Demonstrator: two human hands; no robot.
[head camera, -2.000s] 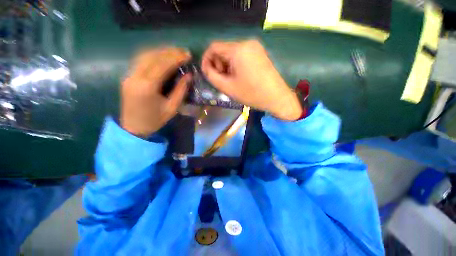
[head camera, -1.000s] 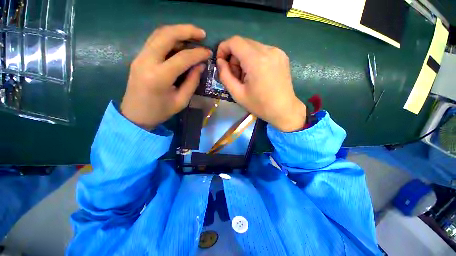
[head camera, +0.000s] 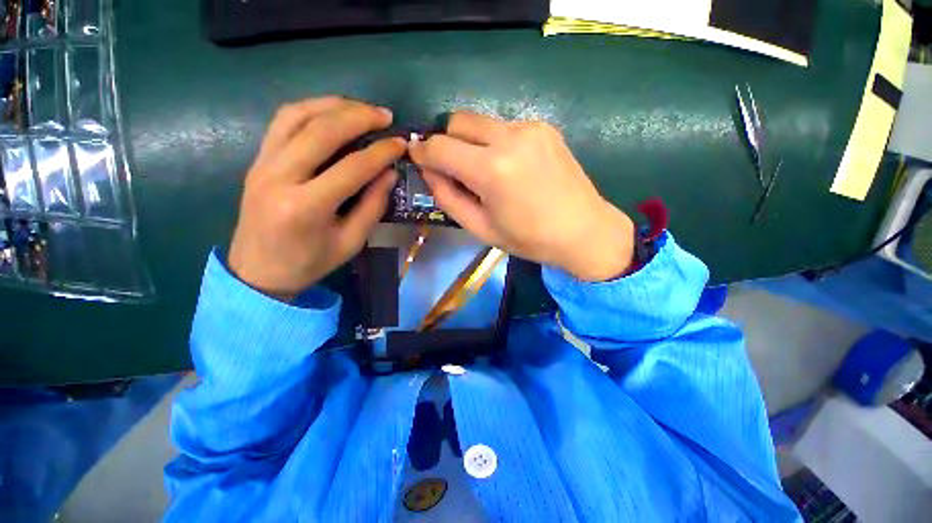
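Observation:
An open-backed tablet (head camera: 380, 347) lies in front of me, its near end against my smock. A silver panel (head camera: 434, 271) fills its middle. An orange ribbon cable (head camera: 465, 289) runs slantwise over the panel, with a thin ribbon cable (head camera: 413, 250) to its left. The mainboard (head camera: 417, 199) shows between my hands at the far end. My left hand (head camera: 312, 189) grips the tablet's far left corner. My right hand (head camera: 516, 184) has its fingertips together at the far edge, by a tiny white piece (head camera: 414, 139). Whether the right fingers hold it cannot be told.
A clear compartment tray (head camera: 72, 163) with small parts is at the left. Tweezers (head camera: 751, 128) lie at the right. A black mat (head camera: 378, 15), a pale sheet with black strips (head camera: 634, 15) and a yellow strip (head camera: 867, 133) lie along the far side and right.
The fingertips of both hands have come close together at the tablet's far edge, where the tiny white piece now shows. The whole view has shifted slightly.

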